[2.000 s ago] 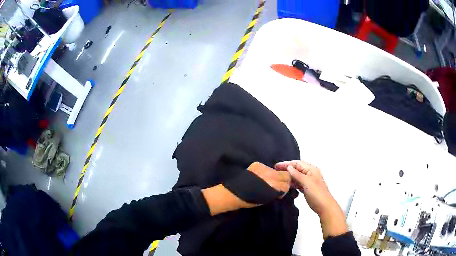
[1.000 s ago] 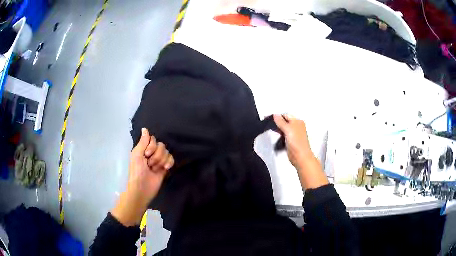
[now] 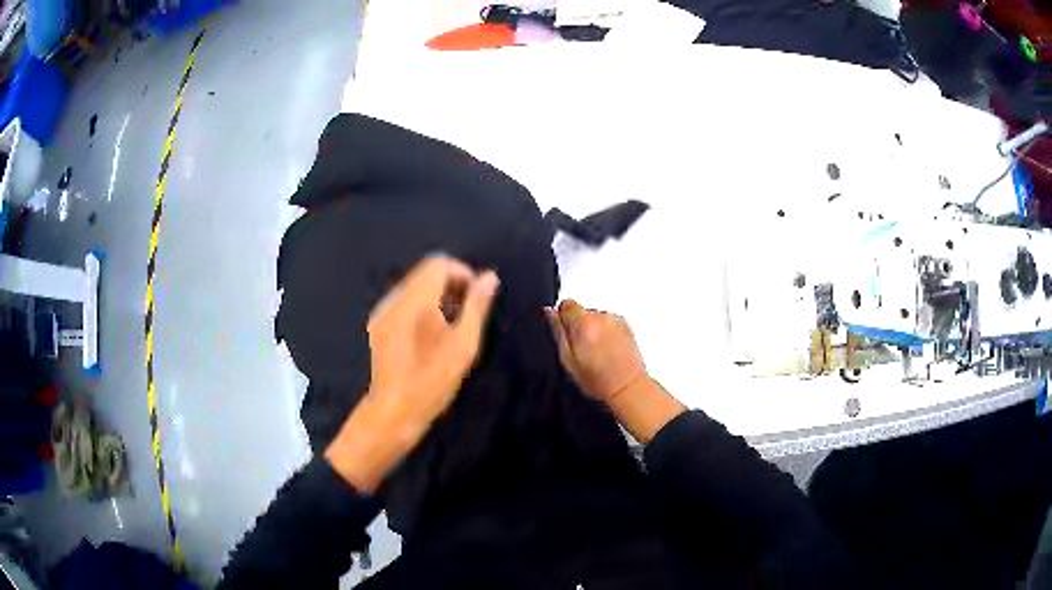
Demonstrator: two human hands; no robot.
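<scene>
A large black garment piece (image 3: 404, 231) lies in folds over the left edge of the white table and runs down towards my body. My left hand (image 3: 429, 352) is over its middle, with fingers curled and thumb near the index finger; whether it grips cloth is hidden. My right hand (image 3: 595, 349) is at the garment's right edge, its thumb and fingers closed on the cloth there. A small black strip (image 3: 602, 221), slightly blurred, lies on the table beside the garment, beyond my right hand.
The white table (image 3: 669, 150) bears a sewing machine (image 3: 940, 288) at the right. An orange item (image 3: 471, 37) and black cloth (image 3: 796, 32) are at the back. On the left are grey floor, a yellow-black line (image 3: 151, 288) and an olive bundle (image 3: 83, 452).
The black strip has left my right hand and lies on the table. My left hand has moved right over the garment; my right hand has moved left to its edge. The view has shifted right.
</scene>
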